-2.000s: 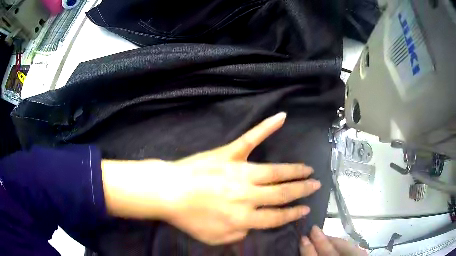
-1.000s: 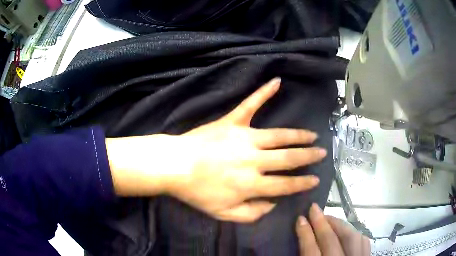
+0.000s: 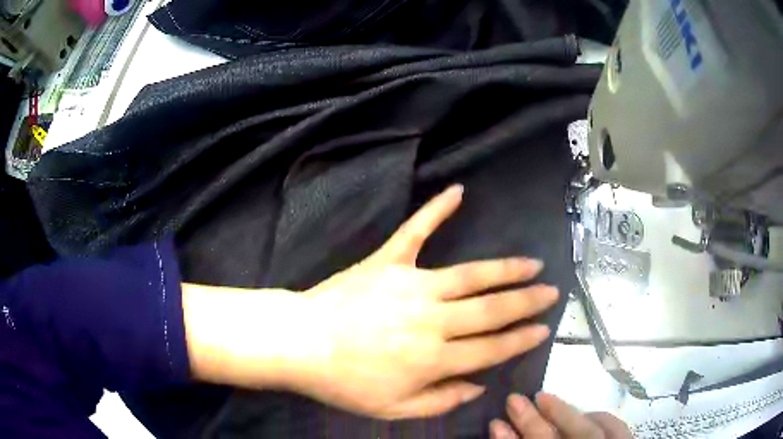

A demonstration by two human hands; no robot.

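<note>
A large black denim panel (image 3: 343,197) lies over the white table, with folds across its far part and its right edge beside the needle area. My left hand (image 3: 403,326) lies flat on the panel, fingers spread, fingertips near that edge. My right hand (image 3: 558,420) is at the bottom, cut off by the frame, fingertips at the panel's near right edge; whether it pinches the cloth is not clear. The cream sewing machine head (image 3: 687,111) stands at the right. A narrow dark strip (image 3: 601,334) runs along the panel's edge toward the presser foot area.
The shiny slide plate (image 3: 620,244) lies on the machine bed right of the cloth. Ruler-like marks (image 3: 730,416) run along the table's edge at bottom right. Another machine (image 3: 39,34), a pink cone (image 3: 88,10) and a yellow-and-red tool (image 3: 38,135) are at far left.
The panel's far folds have shifted away from me, and a raised fold now shows beyond my left hand. Both hands moved away, then back toward me.
</note>
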